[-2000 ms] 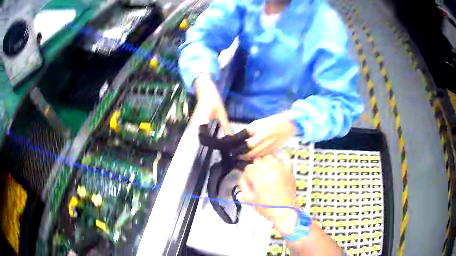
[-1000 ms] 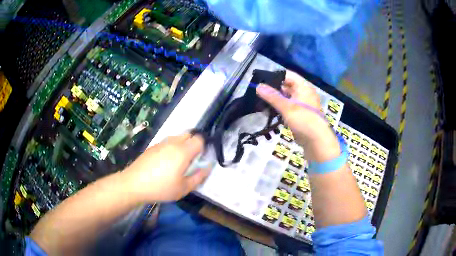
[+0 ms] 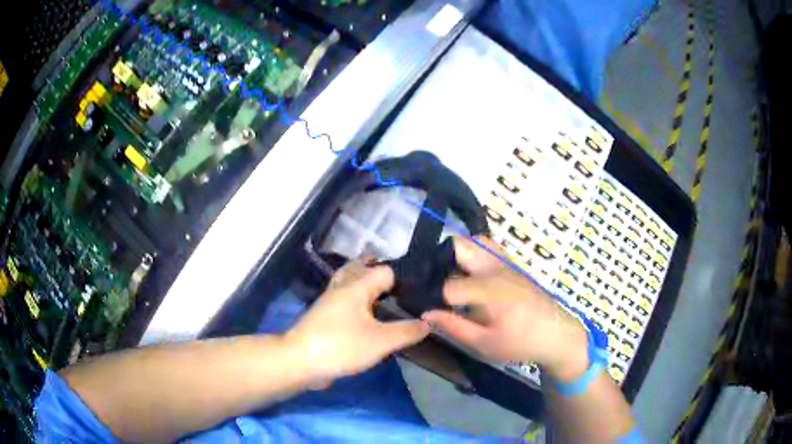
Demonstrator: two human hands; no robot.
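A black strap with wide fabric loops (image 3: pixel 427 247) is held over the near left part of the white parts tray (image 3: pixel 460 95). My left hand (image 3: pixel 352 321) grips the strap's near left side with thumb and fingers. My right hand (image 3: pixel 512 316) grips its near right side. The fingertips of both hands are close together at the strap's near edge. A blue wrist strap (image 3: pixel 584 375) is on my right wrist, with a coiled blue cord (image 3: pixel 317 134) crossing over the black strap. Parts of the strap under my fingers are hidden.
Green circuit boards (image 3: pixel 195 160) in black carriers lie on the left, beyond a pale metal rail (image 3: pixel 252 195). Rows of yellow-and-black parts (image 3: pixel 621 251) fill the tray's right side. Another person's blue smock (image 3: pixel 556 43) is at the top. Yellow-black floor lines run at right.
Both hands have come together on the strap, which has moved nearer to me and spread into a rounder loop. The other person's hands are gone from the strap since the earliest frame.
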